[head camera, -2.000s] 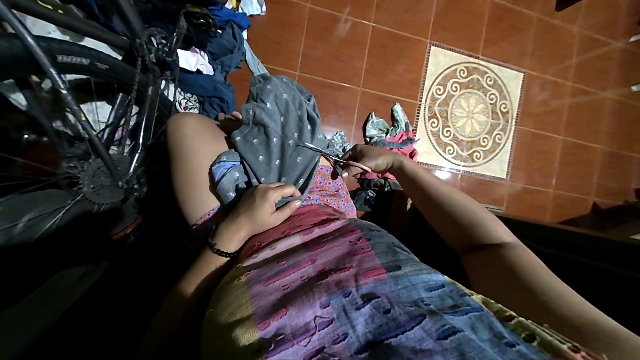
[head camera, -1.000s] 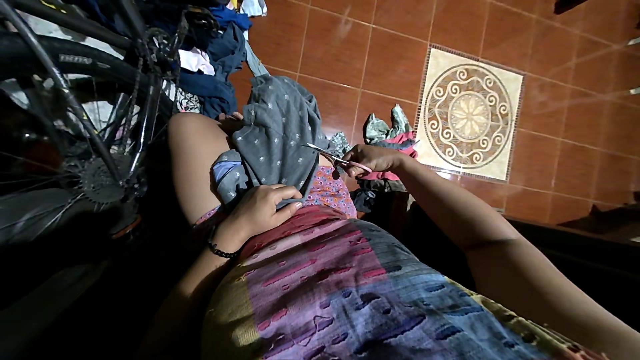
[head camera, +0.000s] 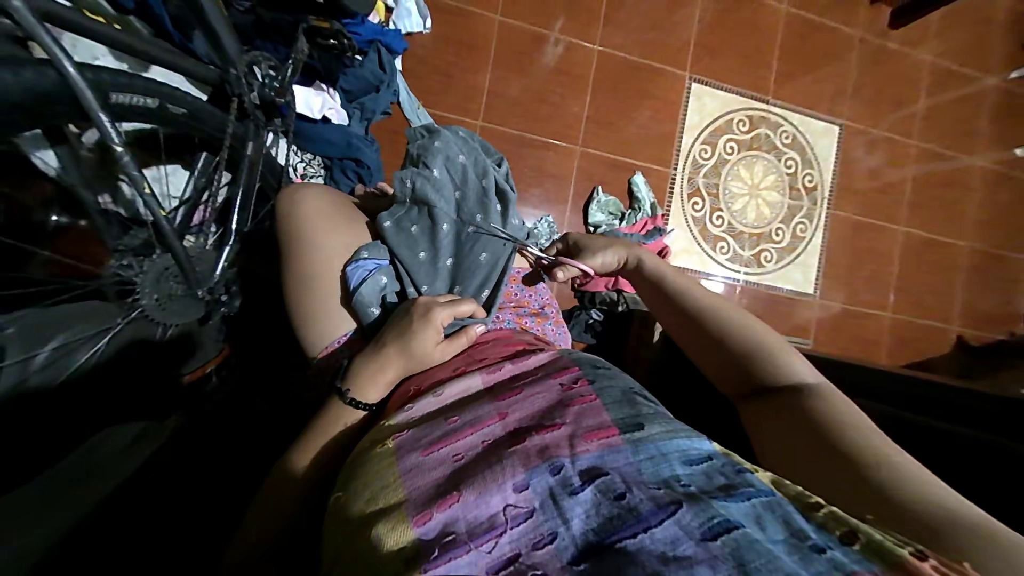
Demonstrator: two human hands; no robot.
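A grey cloth garment with small pale motifs [head camera: 456, 208] lies over my lap and thigh. My left hand [head camera: 436, 328] rests on its lower edge, the fingers bent over the fabric, and a dark beaded bracelet circles that wrist. My right hand [head camera: 588, 254] holds a pair of scissors with pinkish handles [head camera: 572, 264]. Their blades point left over the right side of the grey cloth and look parted; whether they touch it I cannot tell. A folded part with a blue patch [head camera: 366, 274] lies at the garment's lower left.
To the left stands a bicycle, its rear sprocket [head camera: 172, 296] near my leg. Dark blue clothes [head camera: 360, 88] are heaped beyond my knee. Red and patterned cloth pieces [head camera: 616, 280] lie beyond my right hand. A decorative inlay [head camera: 752, 188] is set in the red tiled floor.
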